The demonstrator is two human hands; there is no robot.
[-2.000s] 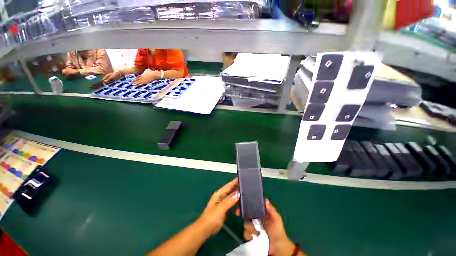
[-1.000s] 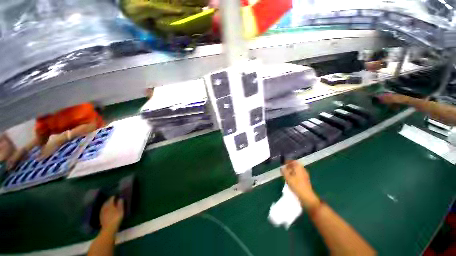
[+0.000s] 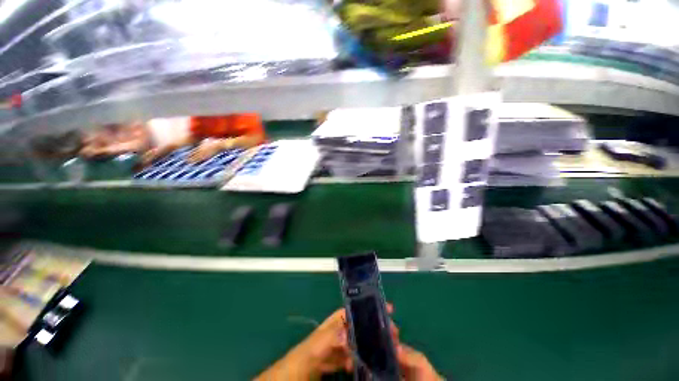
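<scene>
A black oblong unit (image 3: 368, 320) stands upright at the lower middle, over the green bench, with a small mark near its top. My left hand (image 3: 327, 346) holds it from the left side. My right hand (image 3: 406, 357) holds it from the right, partly hidden behind it and cut by the lower edge. The wiping cloth is not visible. Two dark units, one (image 3: 237, 226) beside another (image 3: 277, 224), lie on the green belt. The picture is blurred.
A row of dark units (image 3: 588, 227) lies on the belt at right. A sample card (image 3: 450, 167) hangs on a post. A pale rail (image 3: 186, 263) divides bench and belt. A colour-dot sheet (image 3: 22, 290) with a dark unit is at left. People's hands work over blue-patterned sheets (image 3: 190, 165).
The view has swung back left. My hands, apart a second ago, are together on a black unit. My left hand has left the belt, where two units now lie.
</scene>
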